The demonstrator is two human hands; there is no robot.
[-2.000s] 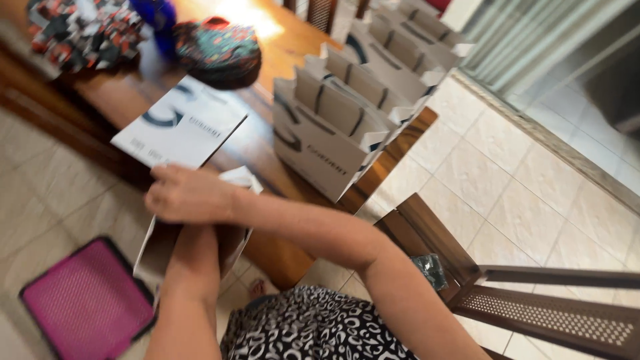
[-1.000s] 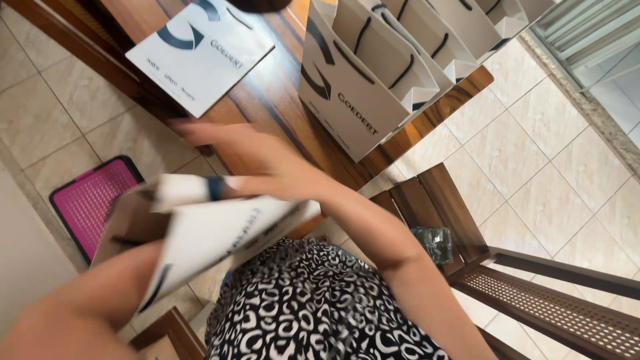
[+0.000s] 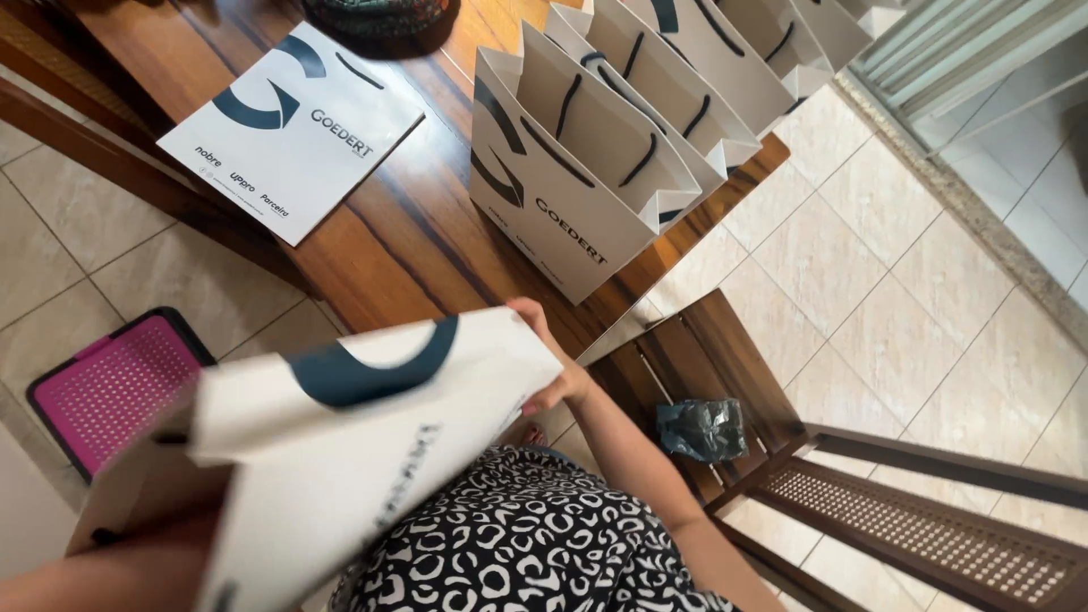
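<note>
A white paper shopping bag with a dark logo is held sideways over my lap, its mouth toward the left. My right hand grips the bag's far end, fingers on the upper corner and lower edge. My left forearm reaches inside the mouth, so my left hand is hidden in the bag. Opened paper bags with dark cord handles stand in a row on the wooden table. Left of them, flat paper bags lie on the tabletop.
A dark wooden chair with a cane back stands at the right, with a crumpled dark plastic bag on its seat. A magenta perforated tray lies on the tiled floor at the left. A dark patterned item sits at the table's far side.
The held bag has turned and now shows more of its side and logo. My right hand has moved to the bag's far end. The left arm remains in its mouth.
</note>
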